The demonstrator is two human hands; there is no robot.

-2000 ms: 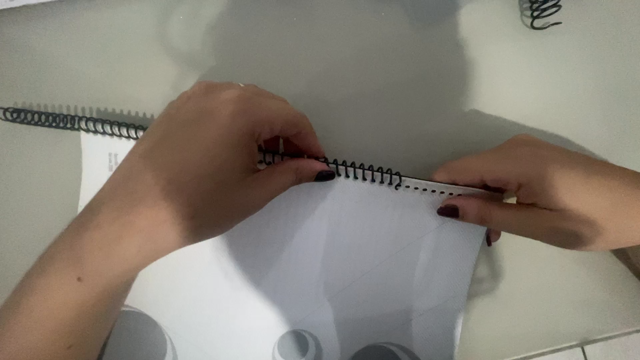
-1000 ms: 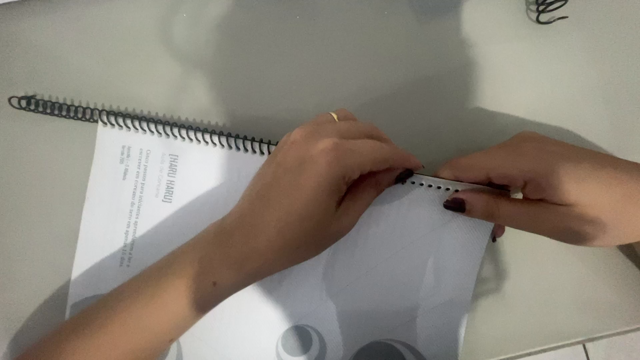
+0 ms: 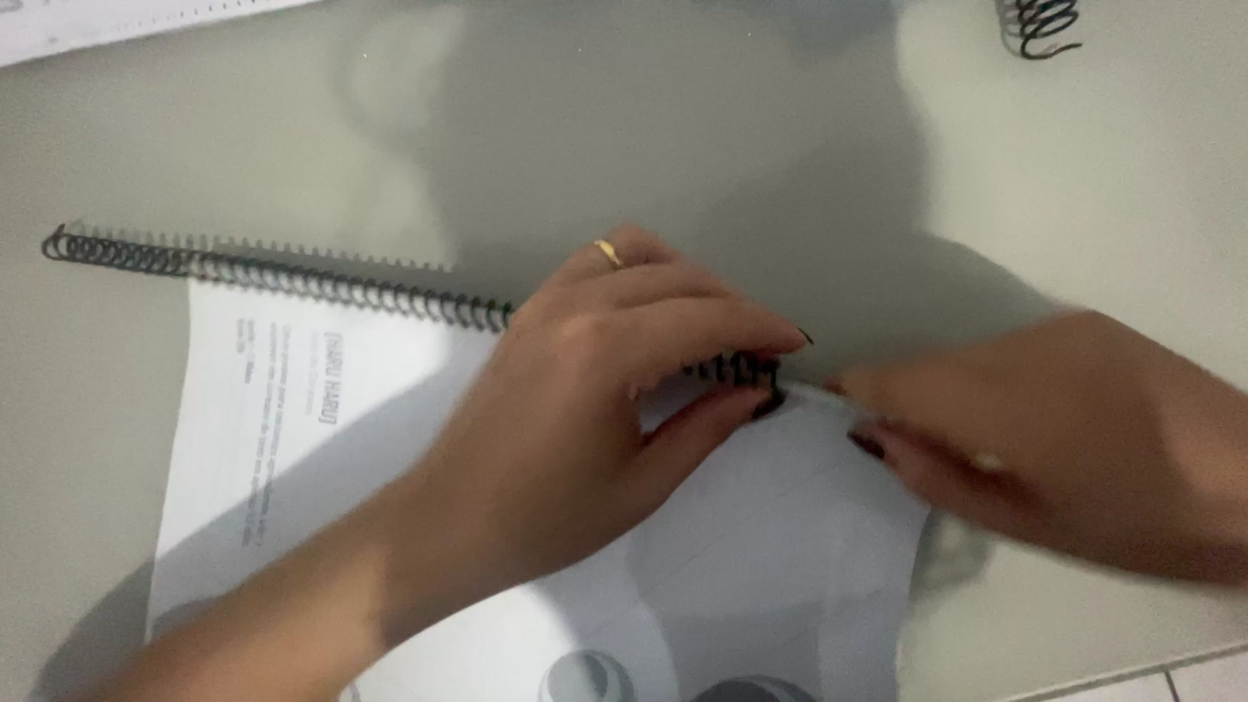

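Observation:
A black spiral binding coil (image 3: pixel 341 285) runs through the punched top edge of a stack of printed paper (image 3: pixel 780 546), its free end sticking out past the left corner. My left hand (image 3: pixel 585 390), a gold ring on one finger, pinches the coil near its right end between thumb and index finger. Right of it, my right hand (image 3: pixel 1024 429) grips the punched edge of the stack near the right corner, thumb on top; it is slightly blurred. The fingers under the paper are hidden.
On the grey table (image 3: pixel 682 127), another black coil (image 3: pixel 1048 24) lies at the top right. A punched white sheet (image 3: pixel 127 19) shows at the top left. Floor tiles (image 3: pixel 1189 678) appear beyond the table edge at the bottom right.
My left hand has moved right along the punched edge. The coil covers more holes there than two seconds ago. My right hand still holds the stack by the right corner.

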